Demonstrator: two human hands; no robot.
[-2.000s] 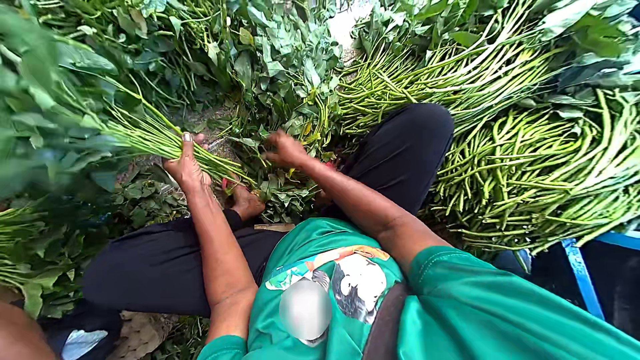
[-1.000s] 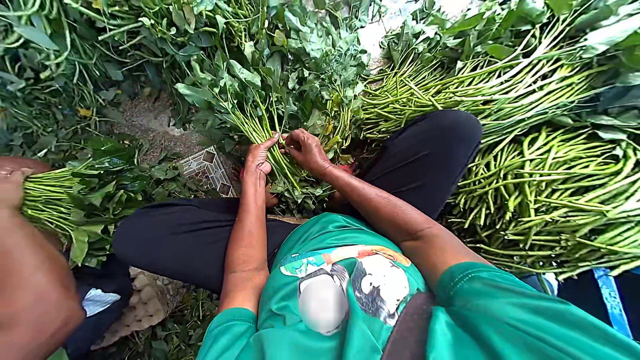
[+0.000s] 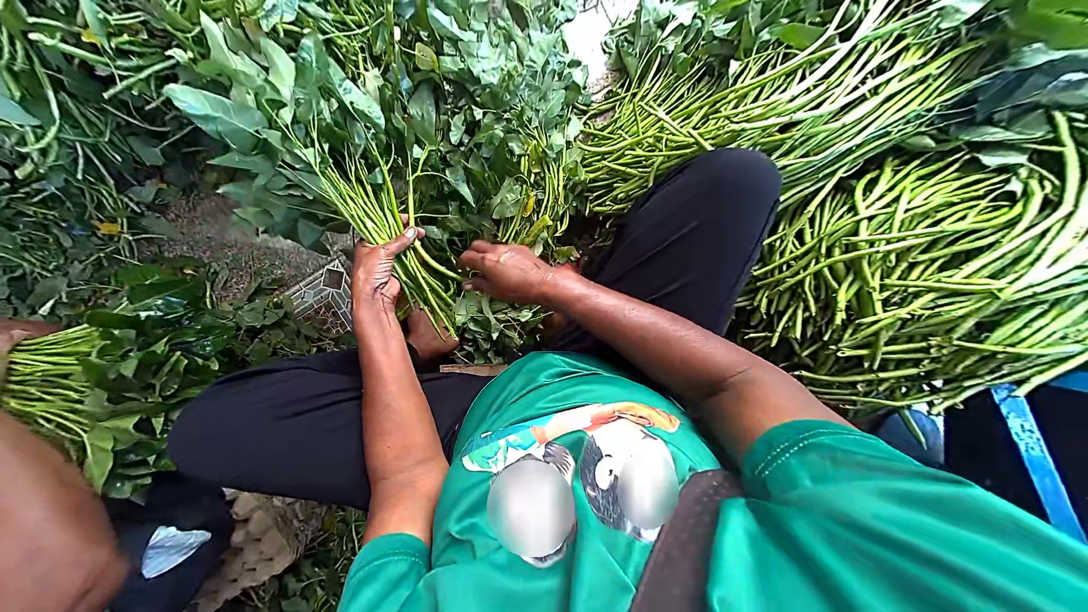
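Note:
A bunch of long green leafy stems, which look like water spinach [image 3: 365, 204], slants across my lap with its leaves up and to the left. My left hand [image 3: 382, 263] is closed around its lower part, the thumb lying over the stems. Just right of the cut ends is my right hand [image 3: 506, 270], its fingers curled near the bunch. Whether those fingers pinch a stem is not clear. Loose leaves [image 3: 501, 327] lie below my right hand, between my legs.
Large piles of cut stems [image 3: 901, 272] lie at the right, with leafy greens [image 3: 476, 93] ahead. At the left edge another person's arm [image 3: 51, 518] shows beside a second bunch [image 3: 51, 378]. A patterned tile piece [image 3: 327, 293] lies left of my left hand. A blue bar [image 3: 1037, 459] stands at lower right.
My hands were together at the stems one second ago and are now apart, the right one to the right. The bunch in my left hand looks fuller than it did then.

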